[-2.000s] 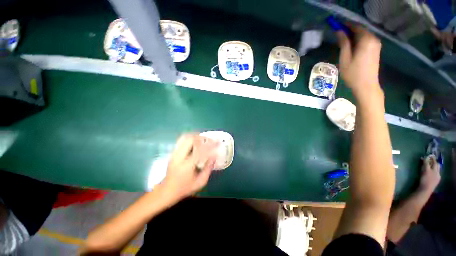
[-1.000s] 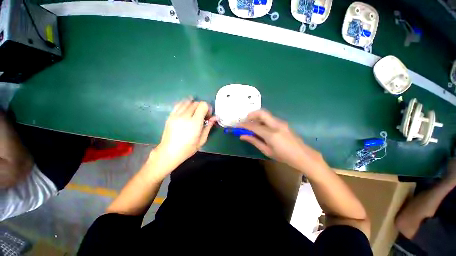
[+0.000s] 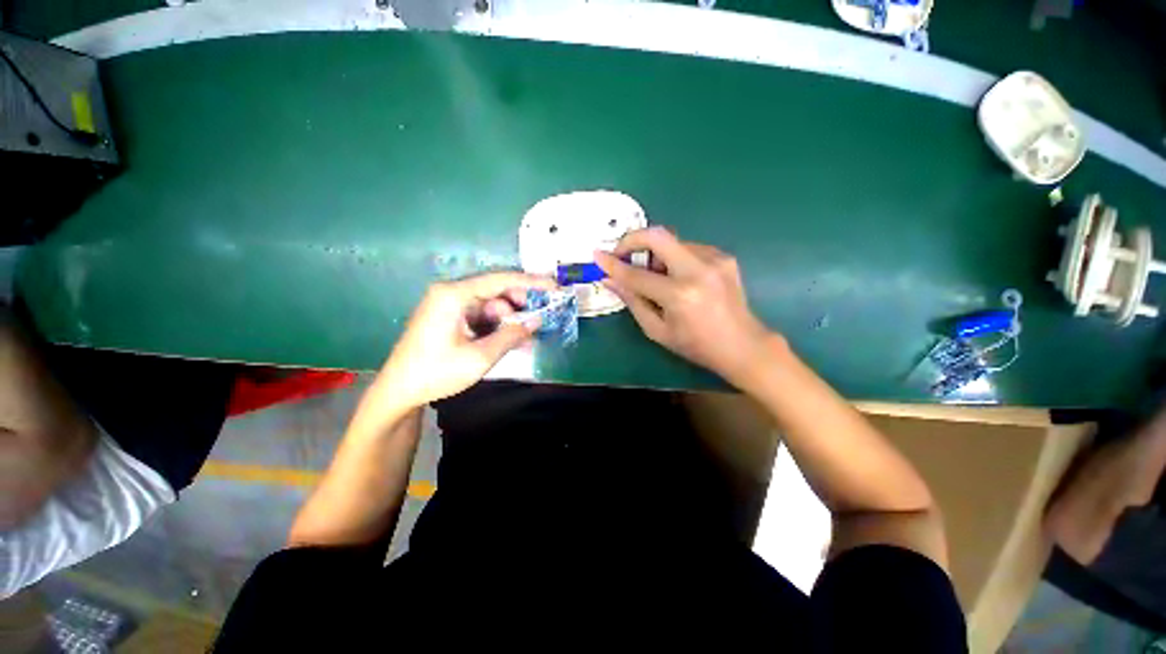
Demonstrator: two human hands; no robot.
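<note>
An off-white rounded housing shell [image 3: 575, 220] lies open on the green bench in front of me, its two dark round holes toward the far side. My right hand [image 3: 684, 296] pinches a blue battery cell [image 3: 582, 273] over the shell's near half. My left hand [image 3: 463, 335] holds a blue-and-white circuit board [image 3: 556, 316] with thin wires at the shell's near left edge. My fingers hide part of the board and the shell's near side.
A wired battery and board set [image 3: 974, 345] lies at right. Pegged shells [image 3: 1110, 266] stand beyond it. Another shell [image 3: 1031, 125] rests by the white strip [image 3: 716, 49]. A dark boxy device [image 3: 51, 121] is far left. A carton [image 3: 959, 492] is below the bench edge. People's arms show at both sides.
My right hand has brought the battery over the shell's near half. The circuit board now shows in my left hand, which has moved in against the shell. The view has shifted a little.
</note>
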